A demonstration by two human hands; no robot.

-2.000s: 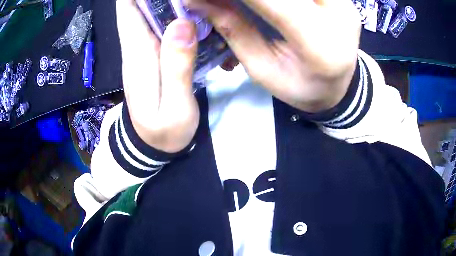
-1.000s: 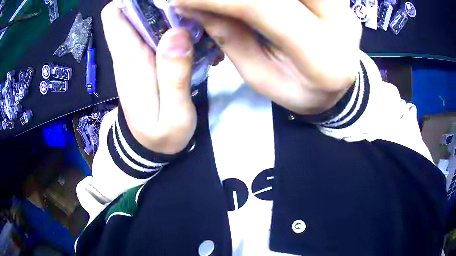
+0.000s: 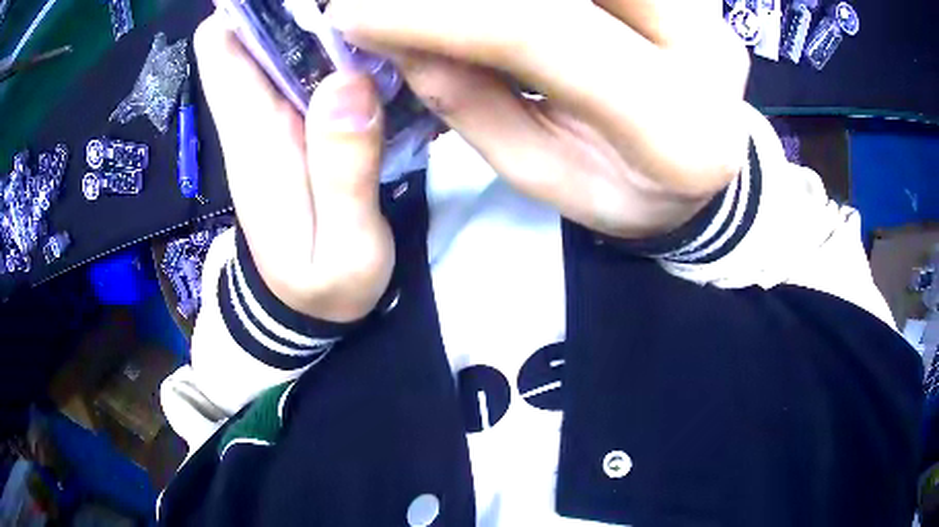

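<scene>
A clear housing (image 3: 291,54) with dark parts inside is held up close to the camera at the top of the view, partly cut off by the edge. My left hand (image 3: 309,196) grips it with the thumb along its near side. My right hand (image 3: 577,113) is bent over its upper end, with the fingertips at the housing. What the right fingers hold there is hidden. A pale round part shows behind the left thumb.
At left on the black tabletop (image 3: 103,229) lie a blue pen-shaped tool (image 3: 187,149), a crumpled clear bag (image 3: 154,82), two round-headed units (image 3: 115,169) and a heap of small pieces (image 3: 31,211). More units (image 3: 824,39) lie at upper right. A parts carton (image 3: 185,262) stands below the edge.
Both hands have stayed on the housing. The left hand and the housing have shifted a little left and up in the view.
</scene>
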